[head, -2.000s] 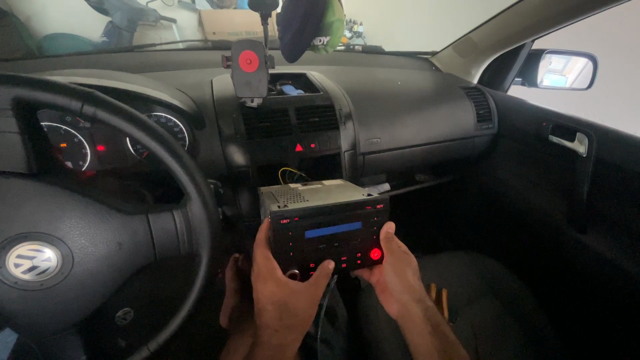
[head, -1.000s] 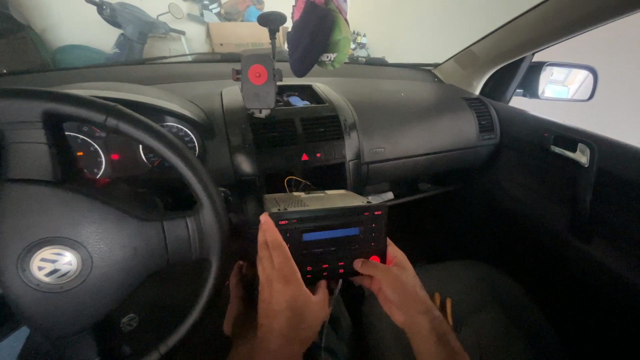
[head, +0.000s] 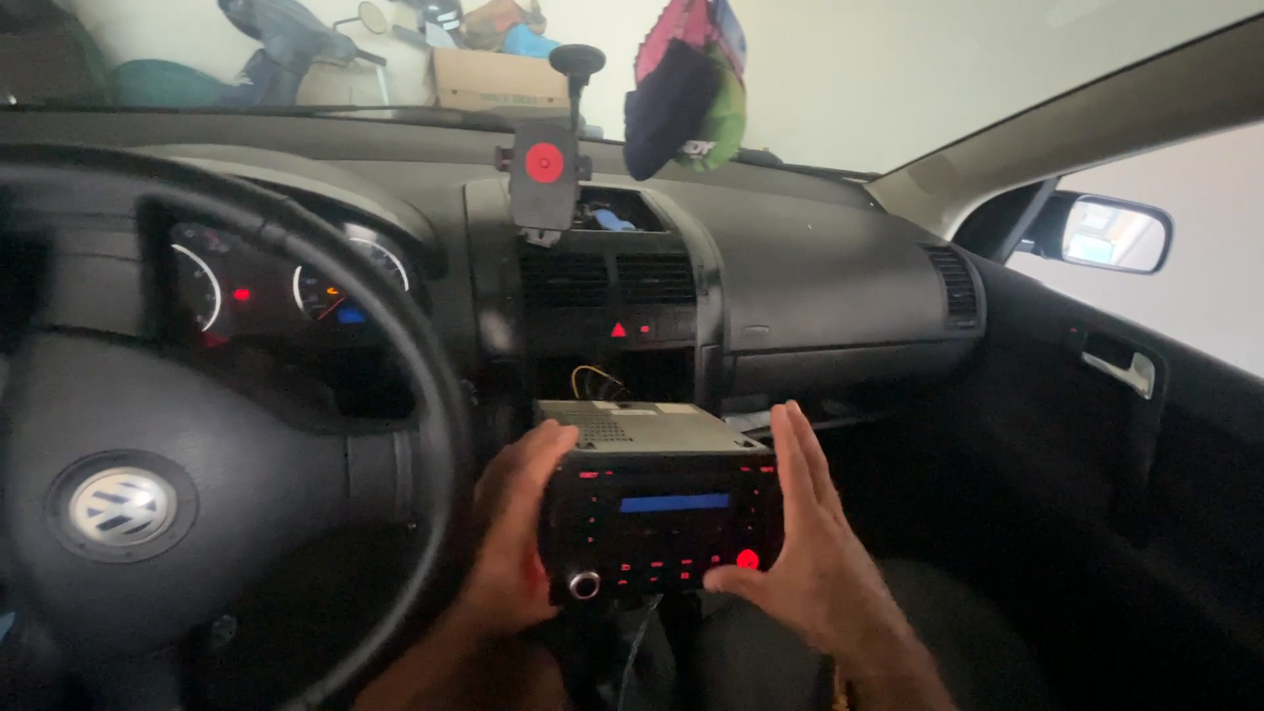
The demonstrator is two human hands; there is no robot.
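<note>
A car radio head unit (head: pixel 667 528), with a metal casing, a lit blue display and red-lit buttons, sits just in front of the dashboard opening (head: pixel 657 375). Its face points toward me. My left hand (head: pixel 518 533) grips the unit's left side, fingers up along the edge. On the other side, my right hand (head: pixel 815 553) holds the right edge with its fingers raised and its thumb across the lower right of the face. A yellow wire (head: pixel 595 372) loops in the opening behind the casing, and a thin cable (head: pixel 640 647) hangs below the unit.
The steering wheel (head: pixel 439 395) stands close on the left. Above the opening are air vents (head: pixel 607 278) and a phone holder (head: pixel 543 178) on a suction mount. Fabric items (head: pixel 686 99) hang near the windshield. The passenger door (head: pixel 1136 434) is at right.
My left hand has moved from the front of the radio to its left side. The right hand's fingers now extend upward along the right edge.
</note>
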